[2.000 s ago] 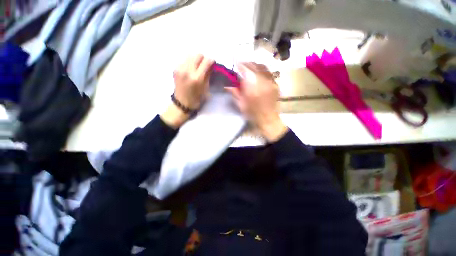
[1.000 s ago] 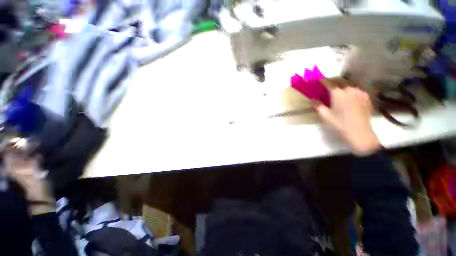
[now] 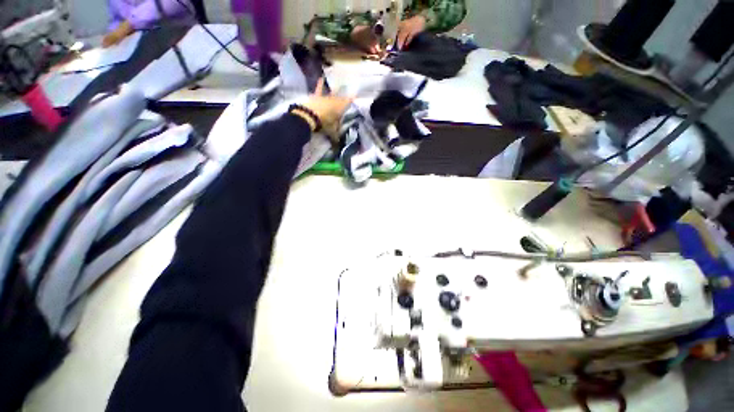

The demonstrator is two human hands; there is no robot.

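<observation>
My left hand [image 3: 326, 111], with a dark beaded bracelet, reaches over the far edge of the machine table. Its fingers are spread at a crumpled heap of grey, white and black cloth pieces [image 3: 386, 129]; no cloth is clearly gripped, and part of the hand's underside is hidden. My right hand is not in view. The off-white sewing machine [image 3: 515, 302] stands at the right, seen from above. Magenta strips [image 3: 511, 380] show below its arm, partly cut off by the lower edge.
Long grey and black cloth folds [image 3: 121, 193] drape over the left of the table [image 3: 310, 241]. Dark scissor handles [image 3: 599, 390] lie at lower right. Beyond are another person's hands [image 3: 394, 36] at a machine, a person in purple, dark cloth [image 3: 555, 88] and a thread stand.
The view has swung up and forward. My left hand has moved from the far left to the heap beyond the table. My right hand, earlier at the magenta strips, has left the picture.
</observation>
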